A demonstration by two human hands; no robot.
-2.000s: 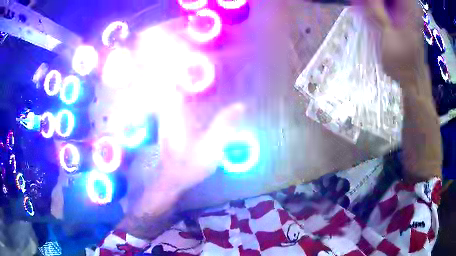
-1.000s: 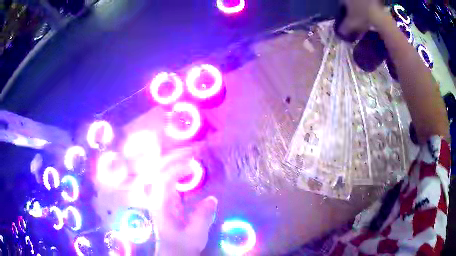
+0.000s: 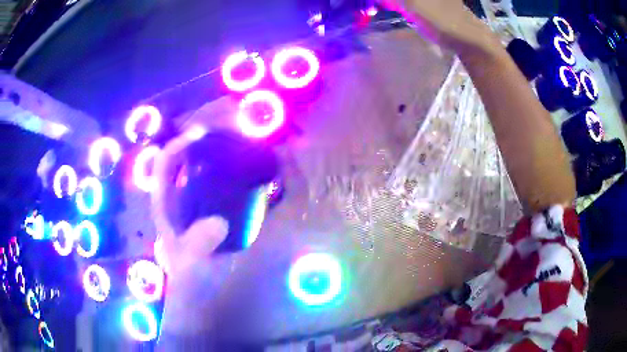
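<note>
My left hand [image 3: 196, 237] is closed round a dark round LED-ring unit [image 3: 223, 182], tilted so that its cyan-white lit end faces right. My right forearm reaches up and away over the sheets; my right hand [image 3: 430, 17] is at the top edge, partly cut off and blurred, with a pink glow beside it. What it holds cannot be told. A single unit with a cyan ring [image 3: 315, 278] stands on the mat in front of me. Three pink-ringed units [image 3: 261, 114] stand beyond my left hand.
Fanned clear die-cut sheets [image 3: 454, 161] lie at right on the tan mat [image 3: 357, 89], partly under my forearm. Many lit units [image 3: 88, 196] crowd the left. More black units [image 3: 584, 127] stand on a white surface at far right.
My left hand has moved up and now holds a dark unit. My right hand has moved left and away from the sheets, towards the top edge. The view has shifted.
</note>
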